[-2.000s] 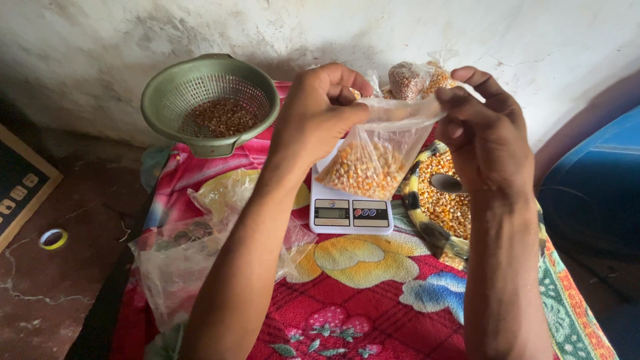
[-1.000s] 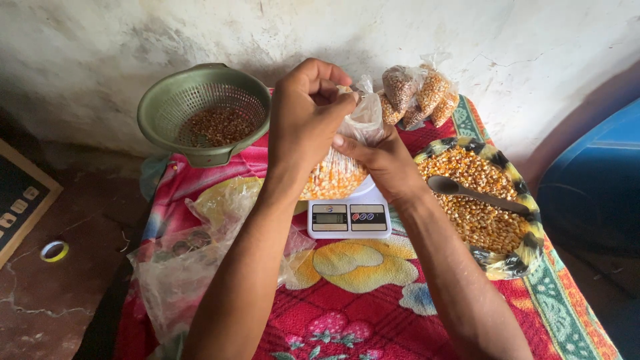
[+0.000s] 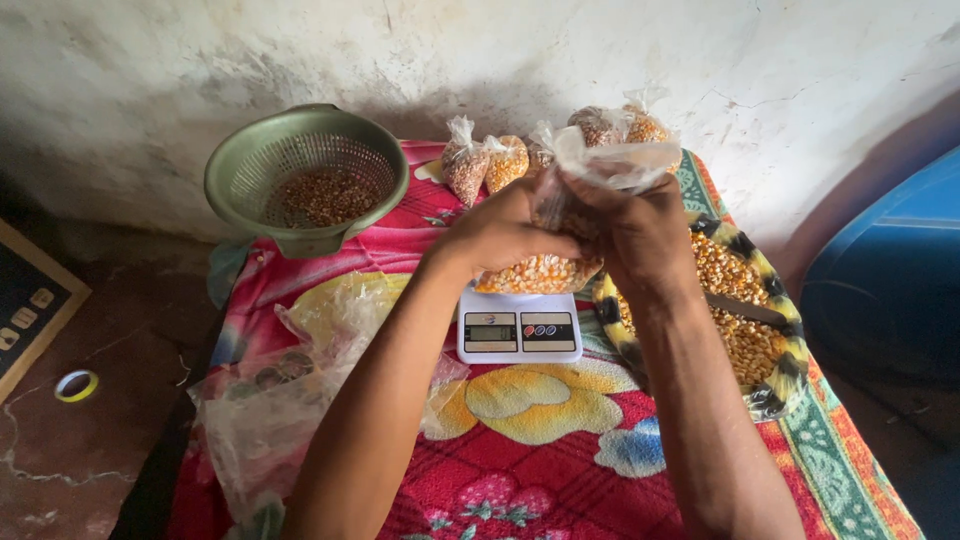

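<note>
My left hand [image 3: 510, 229] and my right hand [image 3: 637, 225] both grip a clear plastic bag of corn kernels [image 3: 538, 274] just above a white digital kitchen scale [image 3: 519, 358]; whether the bag touches the scale's platform cannot be told. The bag's upper part stands up between my fingers. To the right, a round tray with a black and yellow rim [image 3: 793, 360] holds loose corn kernels and a dark spoon [image 3: 746, 309], partly behind my right forearm. Empty clear plastic bags [image 3: 262, 427] lie beside my left forearm.
A green plastic colander [image 3: 225, 169] with brownish kernels stands at the back left. Several tied bags of kernels [image 3: 465, 163] are by the wall. A patterned red cloth [image 3: 585, 495] covers the table. A tape roll [image 3: 76, 385] lies on the floor; a blue plastic container [image 3: 892, 262] stands at right.
Two seconds ago my hands held the bag's top edge spread apart. They then closed in around its neck, and now they grip the bag on both sides.
</note>
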